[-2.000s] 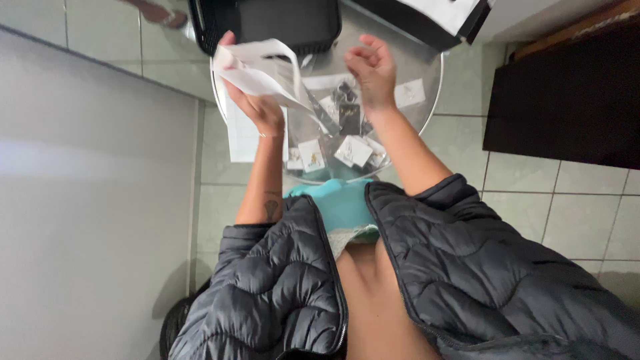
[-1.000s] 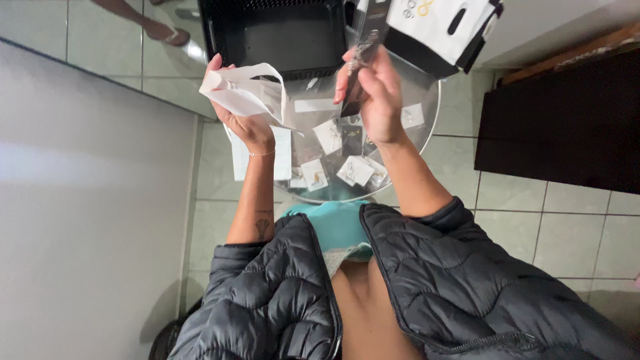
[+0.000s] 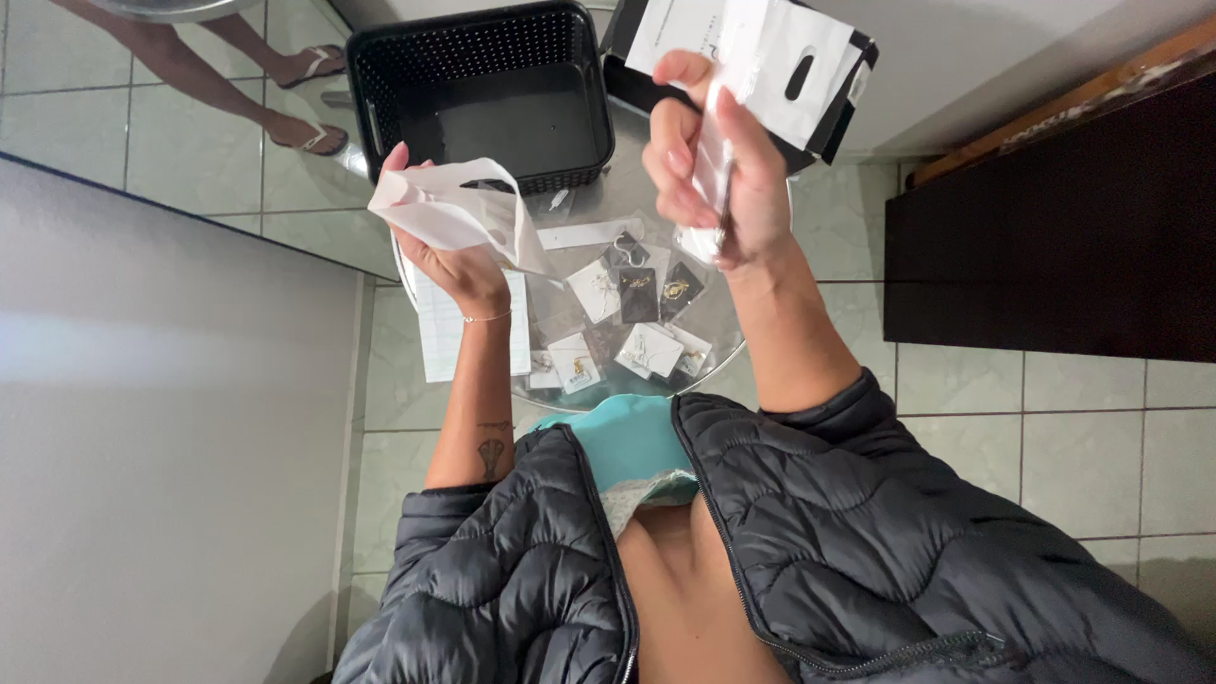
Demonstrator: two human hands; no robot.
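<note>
My left hand (image 3: 454, 261) holds a white bag (image 3: 465, 204) whose mouth gapes, over the left side of a round glass table (image 3: 736, 356). Raised over the table's right side, my right hand (image 3: 727, 171) grips a clear plastic packet (image 3: 711, 166) with something white in it. Below and between the hands lie several jewelry cards in clear sleeves, among them a black card with a gold-coloured piece (image 3: 680, 290), a plain black card (image 3: 638, 294) and a white card with a gold-coloured piece (image 3: 575, 363). A silver-coloured chain (image 3: 629, 249) lies near the black cards.
A black perforated plastic basket (image 3: 484, 95) stands at the table's far side. Beside it, white printed bags (image 3: 793, 71) lie on a black box (image 3: 841, 142). A lined paper sheet (image 3: 446, 328) is under my left forearm. A mirror (image 3: 190, 123) on the left reflects legs in flip-flops.
My right hand, bare-looking two seconds ago, held a dark card in a sleeve one second ago and now grips a packet that shows white. My left hand keeps hold of the white bag.
</note>
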